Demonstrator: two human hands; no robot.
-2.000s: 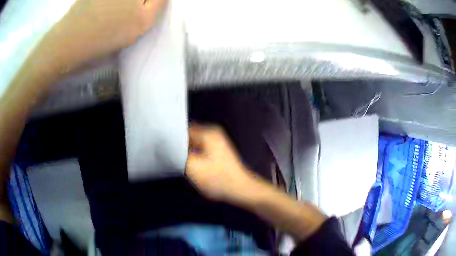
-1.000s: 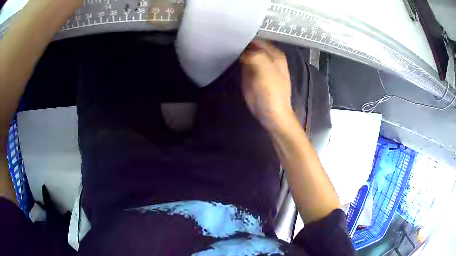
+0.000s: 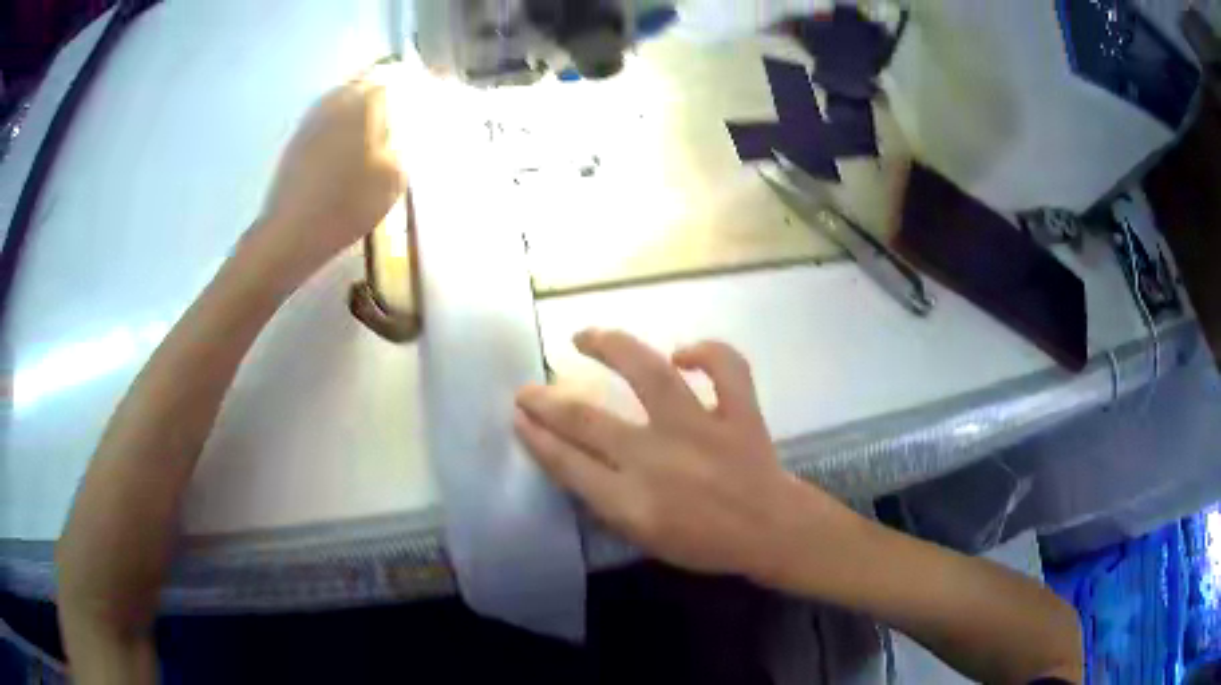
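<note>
A long pale grey-white strip [image 3: 489,402] lies from under the sewing machine head [image 3: 542,34] toward me, its end hanging over the table's front edge. My left hand [image 3: 351,154] is at the strip's upper left side beside the bright lamp glare; its fingertips are washed out, so its hold cannot be told. My right hand [image 3: 663,448] lies with spread fingers at the strip's right edge, the thumb and a fingertip touching or very near it. The needle area is overexposed.
Open silver thread snips [image 3: 857,241] lie right of the needle area, with dark fabric scraps [image 3: 810,121] behind. A dark flat rectangle [image 3: 998,268] lies farther right. A blue basket [image 3: 1152,602] is below right.
The view has shifted up from the lap to the machine bed. The strip now lies extended on the table up to the machine head, and my right hand is over the table with its fingers spread.
</note>
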